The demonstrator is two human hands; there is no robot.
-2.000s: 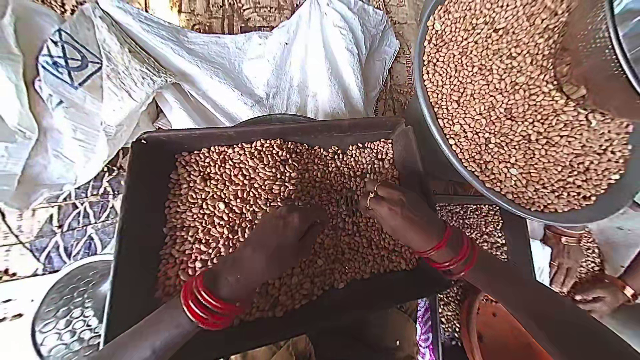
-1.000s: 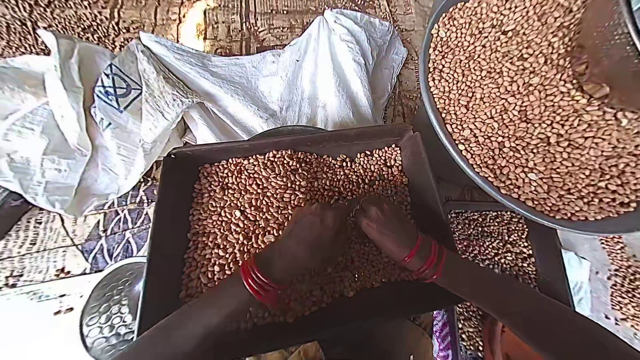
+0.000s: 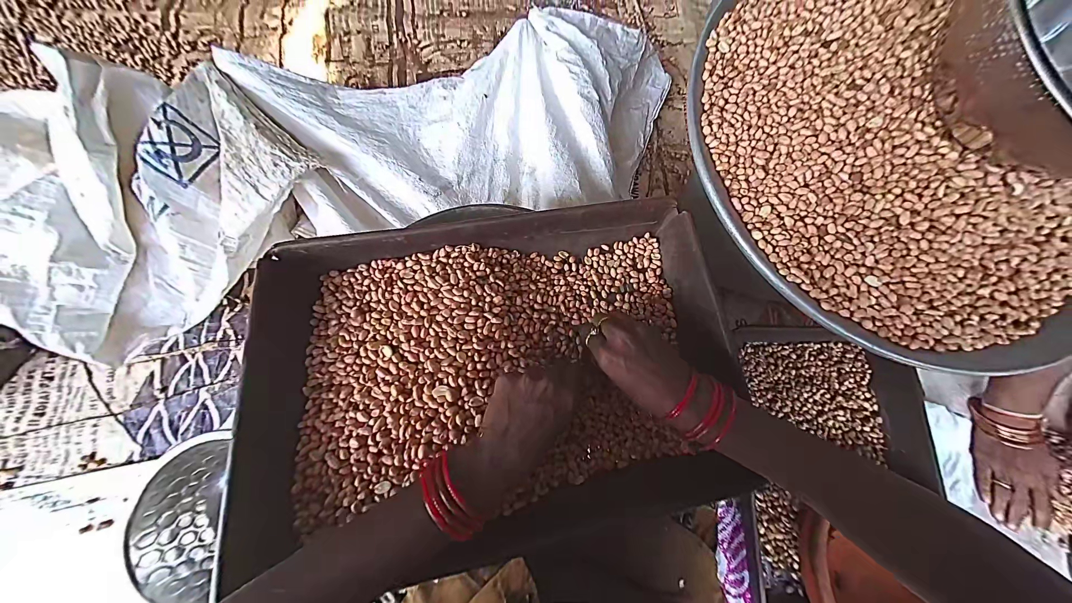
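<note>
A dark rectangular metal tray (image 3: 289, 251) holds a broad layer of reddish-brown peanut kernels (image 3: 419, 335). My left hand (image 3: 532, 410), with red bangles at the wrist, rests low among the kernels near the tray's middle, its fingers curled and largely in shadow. Just right of it is my right hand (image 3: 628, 352), also with red bangles and with a ring, its fingers bent down at the kernels. Whether kernels are between the fingers of either hand cannot be told.
A large round metal basin (image 3: 712, 167) of kernels, with a perforated metal container (image 3: 1005, 84) in it, stands upper right. Beneath it is another dark tray (image 3: 904, 419), beside an orange-brown bowl (image 3: 846, 561). White woven sacks (image 3: 502, 134) lie behind. Another person's hand (image 3: 1013, 469) is far right.
My hands, close together a second ago, are now slightly apart, the right one a little farther up the tray. The other person's hand has come back into view at the right.
</note>
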